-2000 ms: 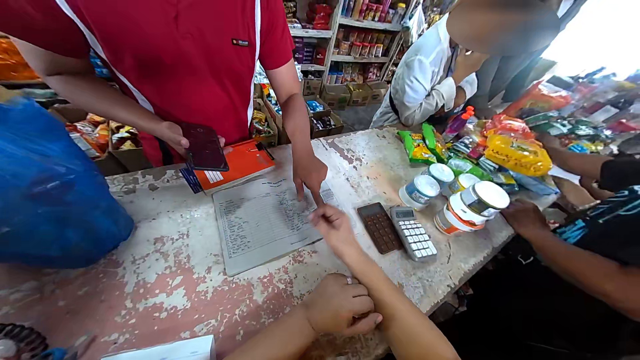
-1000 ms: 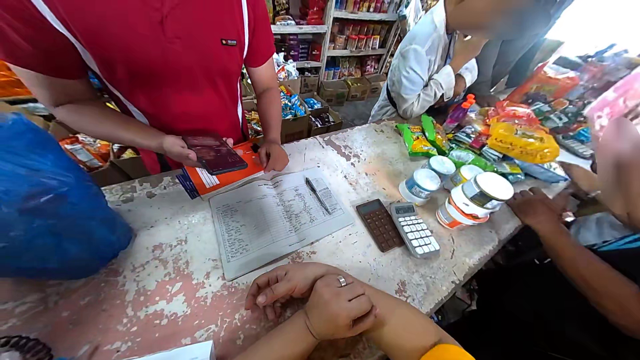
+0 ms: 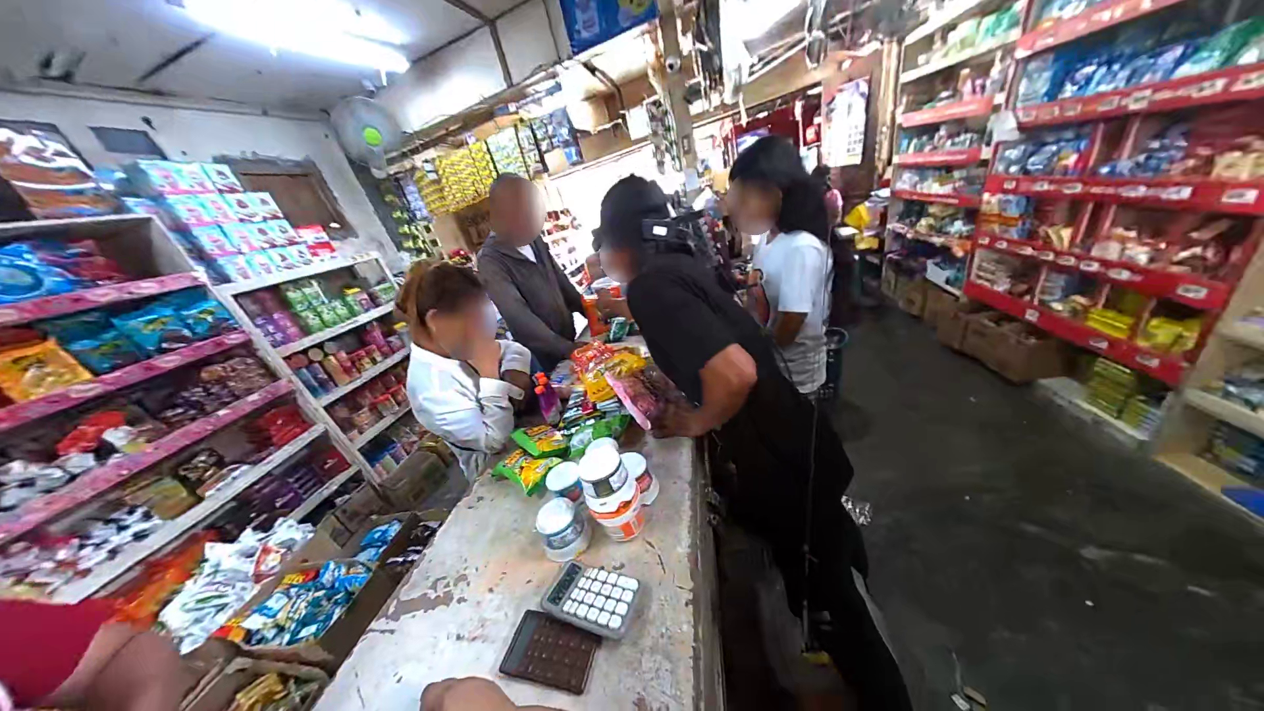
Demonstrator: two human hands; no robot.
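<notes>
At the bottom edge, a small part of what seems to be my right hand [image 3: 469, 693] shows just below and left of a dark brown calculator [image 3: 550, 652]; its fingers are cut off by the frame. My left hand is out of view. A grey calculator with white keys [image 3: 592, 598] lies against the brown one on the worn painted counter [image 3: 434, 602]. Beyond them stand several white-lidded tubs [image 3: 563, 528], one stacked on a tub with an orange band [image 3: 620, 513]. Green and yellow snack packets [image 3: 528, 469] lie behind the tubs.
A person in black [image 3: 736, 336] leans over the counter's right edge, a hand near a pink packet [image 3: 637, 395]. People in white and grey stand beyond. Stocked shelves [image 3: 168, 434] and open cartons line the left; red-edged shelves [image 3: 1106, 267] stand right of the dark floor.
The view has swung far up and to the right. The open notebook, pen and blue bag have left the frame, and only an edge of the person in red remains at the left.
</notes>
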